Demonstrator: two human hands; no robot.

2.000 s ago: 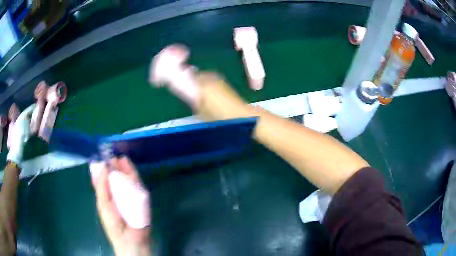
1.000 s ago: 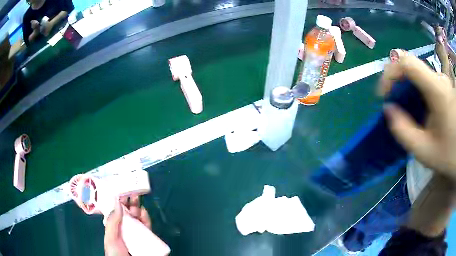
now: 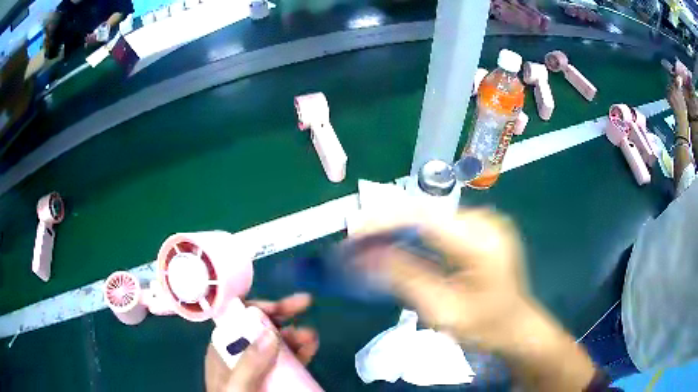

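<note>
A pale pink handheld mini fan [image 3: 205, 276] is in my left hand [image 3: 256, 348], gripped by its handle, with the round head up and its white centre cap showing. My right hand [image 3: 459, 276] is blurred, right of the fan head, shut on a dark blue strip [image 3: 329, 268] that is also blurred. The strip's tip points toward the fan head; I cannot tell if they touch. A second pink fan [image 3: 122, 295] lies left of the held fan, partly hidden by it. A crumpled white cloth [image 3: 413, 356] lies below my right hand.
A grey-white post [image 3: 451, 84] stands behind a silver-topped dispenser bottle [image 3: 438, 178] and an orange drink bottle [image 3: 494, 119]. Pink fans lie on the green conveyor [image 3: 229, 145], one [image 3: 323, 138] near its middle. A worn white strip [image 3: 295, 233] divides the surfaces. Another person [image 3: 666, 283] is at right.
My right hand has come in from the far right with the dark blue strip. My left hand's fan now stands with its head raised; the second fan lies behind it.
</note>
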